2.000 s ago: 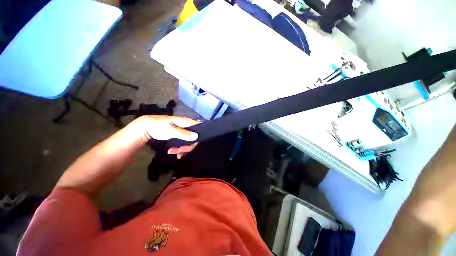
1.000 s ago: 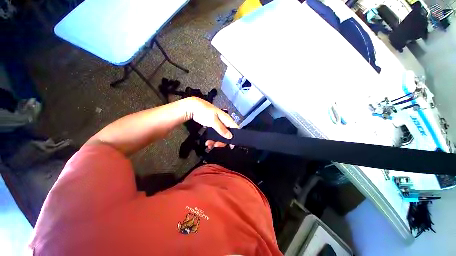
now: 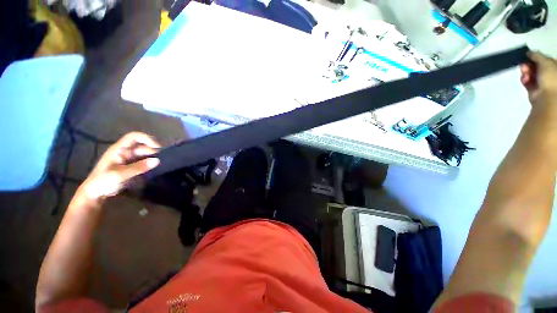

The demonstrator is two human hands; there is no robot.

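A long flat black band (image 3: 293, 121) is stretched taut and slanting across the view, rising to the right, above the table's front edge. My left hand (image 3: 125, 165) grips its lower left end between thumb and fingers. My right hand (image 3: 537, 79) holds its other end at the far right, near the picture's edge. The white sewing table (image 3: 226, 64) lies beyond the band. The white and blue sewing machine (image 3: 391, 67) stands at its right end, partly hidden behind the band.
Dark cloth pieces (image 3: 290, 13) lie at the table's far side. A pale folding table (image 3: 40, 122) stands at left. Black thread cones (image 3: 476, 15) are at upper right. A black fringe (image 3: 449, 145) hangs at the machine end. A dark phone-like object (image 3: 385, 247) lies at lower right.
My right hand has come into view with the band's far end. My left hand has moved left and down in the picture. The view has shifted, and the band now slopes up to the right.
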